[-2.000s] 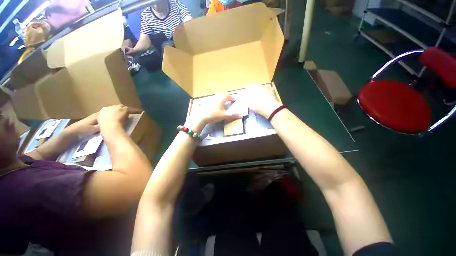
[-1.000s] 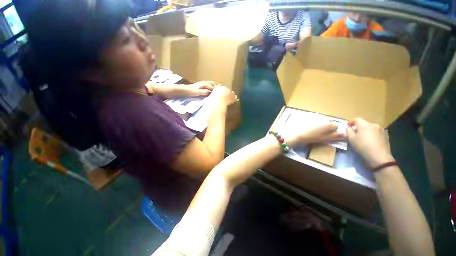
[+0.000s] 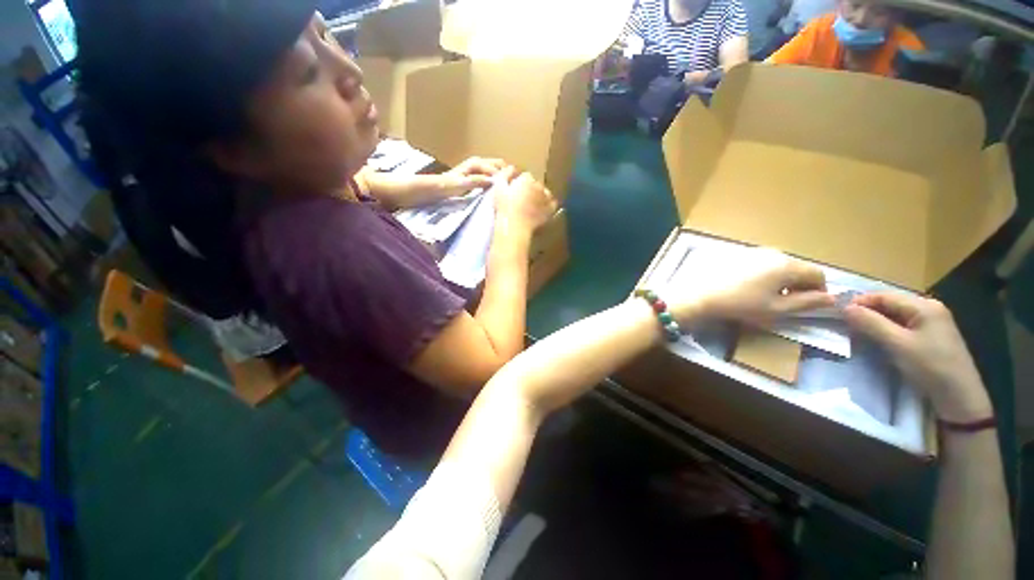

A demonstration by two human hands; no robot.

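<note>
A brown mailer carton (image 3: 794, 436) stands on the table in front of me, its lid open and upright at the back. Inside is a white rim with a pale grey surface. A tan-brown cardboard piece (image 3: 768, 356) lies mid-carton. A white paper (image 3: 819, 331) lies or is held beside it under my fingers. My left hand (image 3: 754, 292), with a bead bracelet at the wrist, and my right hand (image 3: 921, 340) meet above the carton. Their fingertips pinch something small and thin, perhaps clear plastic; it is too blurred to tell.
A person in a purple shirt (image 3: 340, 306) sits close on my left, hands over another open carton (image 3: 499, 113). Two people sit across the table, one in stripes (image 3: 686, 40), one in orange with a mask. An orange chair (image 3: 142, 329) stands far left.
The view has swung left, so the carton now sits further right in the picture. Both hands stay together over the carton, with fingertips still close. The person on the left has come into fuller view.
</note>
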